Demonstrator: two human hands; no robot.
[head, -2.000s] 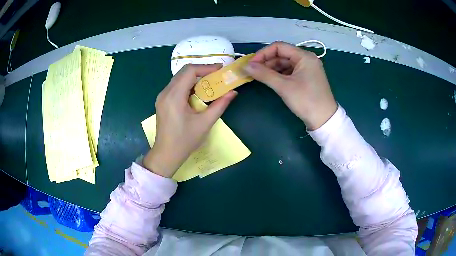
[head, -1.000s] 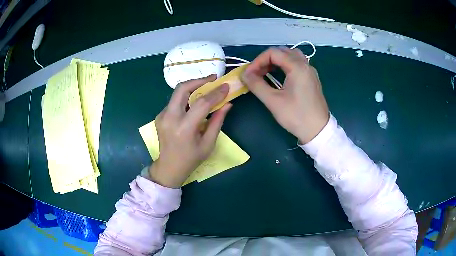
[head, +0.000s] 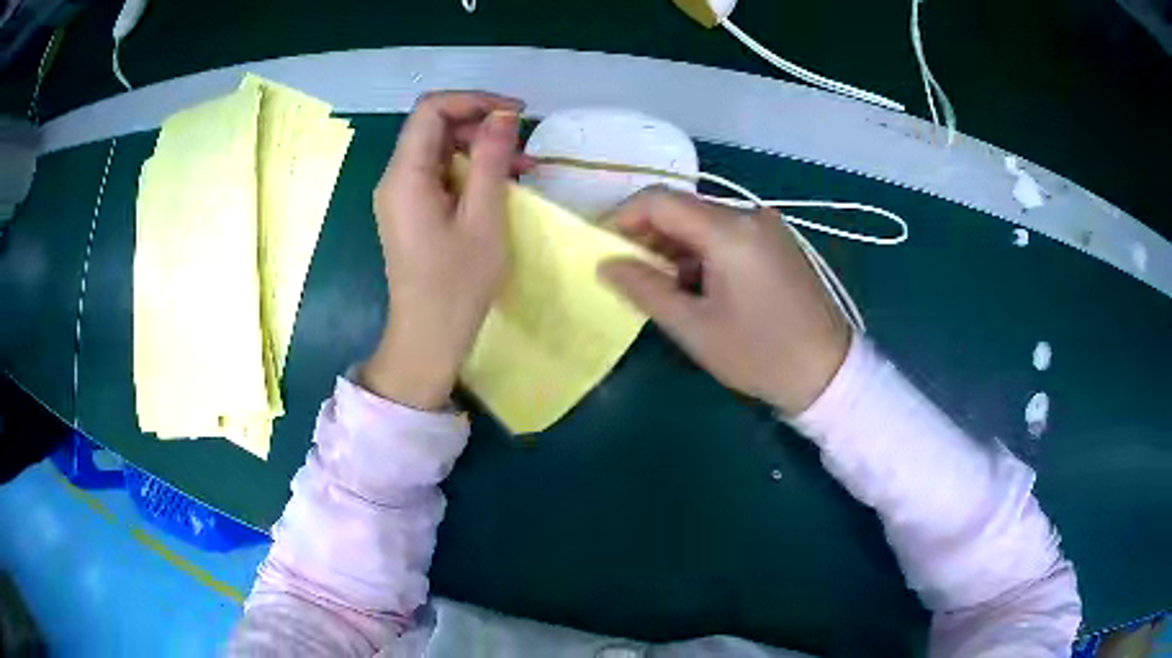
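A pale yellow label sheet [head: 559,309] is held up between my hands, its lower corner pointing down. My right hand [head: 733,289] pinches the sheet's right edge, slightly blurred. My left hand [head: 443,231] is at the sheet's upper left, thumb and fingers together near its edge. The small yellow-faced strip seen earlier is not visible. Behind the sheet lies a rounded white unit [head: 617,135] with a thin brownish line across it. White cord [head: 835,221] loops from its right side and passes behind my right hand.
Spare label sheets [head: 206,276] lie fanned at left. A grey rail [head: 386,84] curves across the back of the dark green worktop. Beyond it lie a white corded unit [head: 129,16], a yellow-faced one [head: 701,10] and loose cords. White scraps [head: 1037,411] lie at right.
The label sheet was lying under my left hand and is now raised between both hands. The yellow-faced piece has gone from view. My left hand has moved up, and the view has shifted.
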